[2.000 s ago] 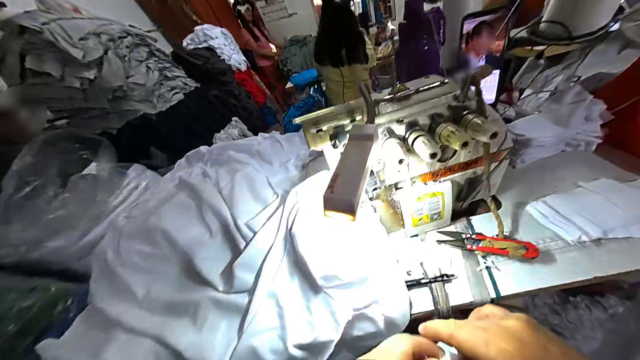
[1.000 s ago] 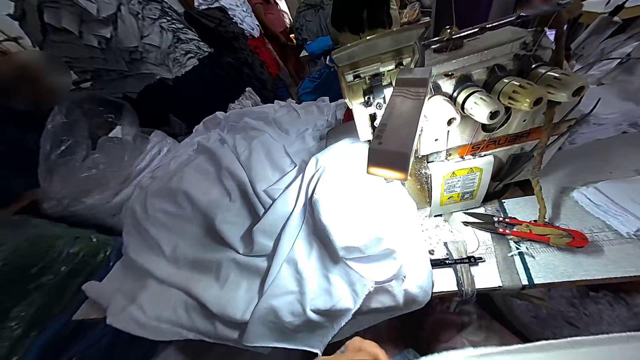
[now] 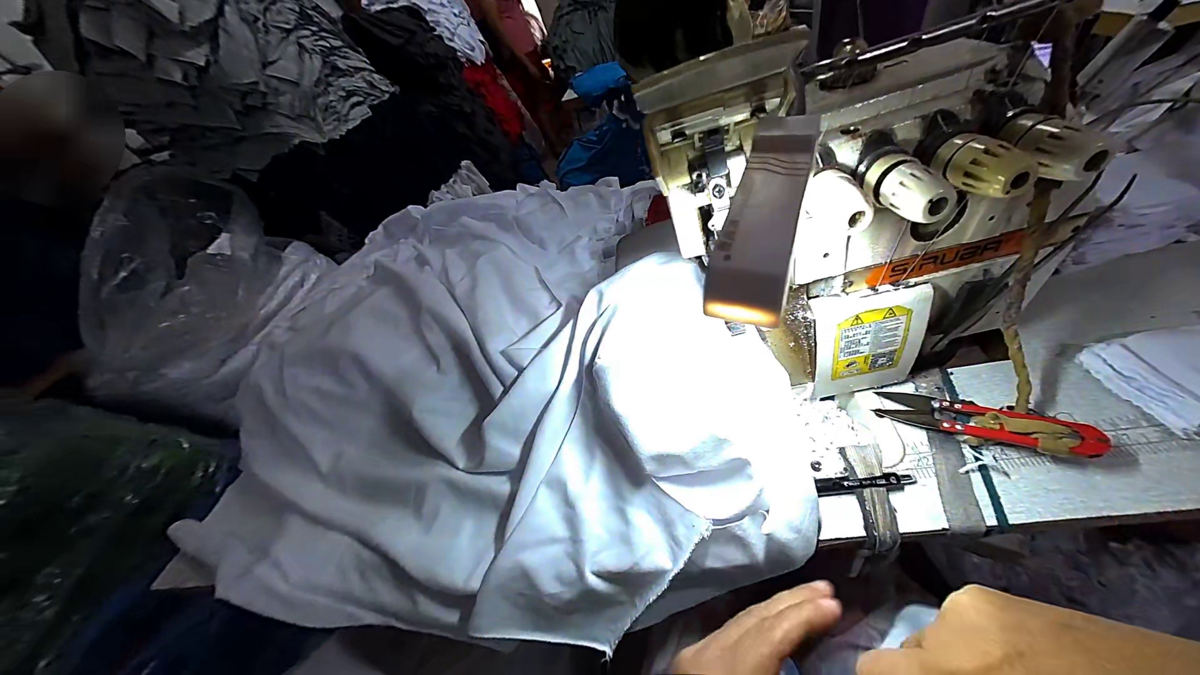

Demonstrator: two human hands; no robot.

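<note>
Low in the view, below the table's front edge, is my left hand (image 3: 764, 630), fingers extended, with nothing seen in it. Just right of it, my right hand (image 3: 994, 633) is curled over a small piece of pale cloth (image 3: 907, 622); the view cuts off part of both hands. White fabric (image 3: 450, 375) lies heaped over the left of the table, up to the Siruba overlock sewing machine (image 3: 825, 187). A lit lamp (image 3: 764, 216) shines on the cloth. Red-handled thread snips (image 3: 1012, 427) and a black pen (image 3: 862, 483) lie right of the fabric.
Clear plastic bagging (image 3: 178, 281) and dark and grey fabric piles (image 3: 225, 75) stand at the left and back. A blue bag (image 3: 605, 127) is behind the machine. Folded white cloth (image 3: 1148, 375) lies at the right. Part of another person (image 3: 516, 37) shows at the back.
The view has shifted closer to the machine. Two seconds ago my hands were together at the table's front edge; one second ago only part of a hand showed. Now both show apart, below the edge.
</note>
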